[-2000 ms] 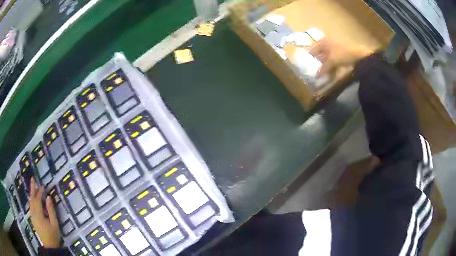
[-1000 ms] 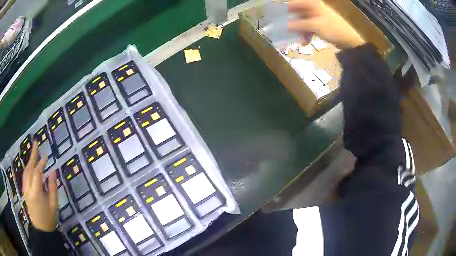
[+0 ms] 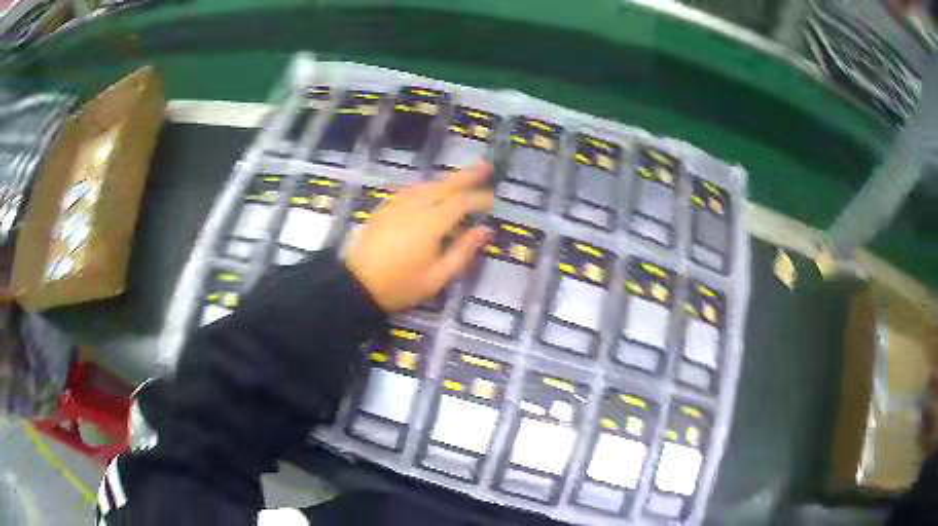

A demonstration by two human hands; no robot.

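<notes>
A milky tray of black phone-like frames fills the middle. Most frames carry grey or white rectangles below yellow strips; a few at the upper left look dark, such as this black frame. My left hand is over the tray's upper middle, slightly blurred, fingers bent towards the right and thumb apart. I see nothing between the fingertips; the palm is hidden. My right hand is not in view. A dark patch, perhaps a sleeve, shows at the bottom right corner.
A cardboard box with pale pieces stands at the left, and another cardboard box is at the right edge. A yellowish scrap lies right of the tray on the green bench. A red stool-like object is at the lower left.
The view has turned left, so the tray sits centrally and the right-hand box is at the edge. My left hand is further along the tray. My right hand has left the view.
</notes>
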